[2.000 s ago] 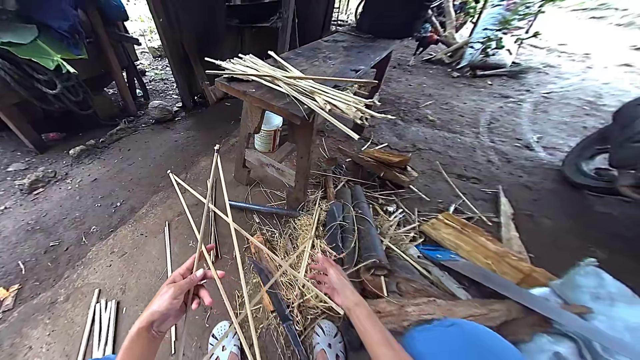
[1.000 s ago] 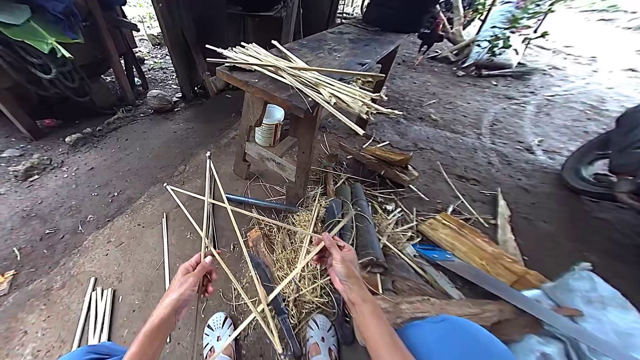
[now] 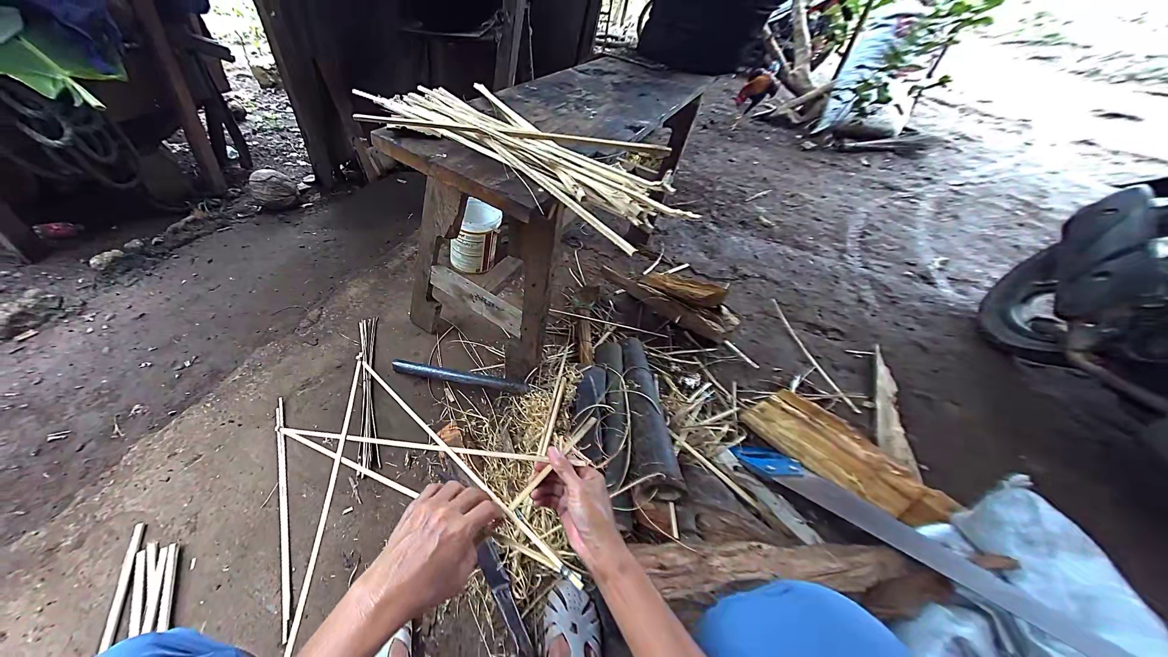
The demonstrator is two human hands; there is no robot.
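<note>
Thin pale sticks, apparently bamboo, cross each other in a star-like frame (image 3: 339, 456) over the ground. My right hand (image 3: 579, 511) pinches the frame where stick ends meet at its right side. My left hand (image 3: 438, 543) is at the crossing sticks just left of it, knuckles up; its fingertips are partly hidden, so its grip is unclear. A knife with a dark blade (image 3: 500, 584) lies below the hands, between the shoes. Beyond the frame, a heap of similar sticks (image 3: 547, 151) rests on a wooden bench (image 3: 602, 96).
Shavings (image 3: 511, 456), dark bamboo tubes (image 3: 648, 420) and split wood (image 3: 839, 452) lie ahead and right. A handsaw (image 3: 940, 547) with a blue handle is beside a pale sack (image 3: 1049, 547). Short sticks (image 3: 151, 584) lie lower left. A white bucket (image 3: 475, 235) stands under the bench.
My left hand has moved right, from the left side of the frame to near my right hand. The sticks' star-like frame has shifted and turned.
</note>
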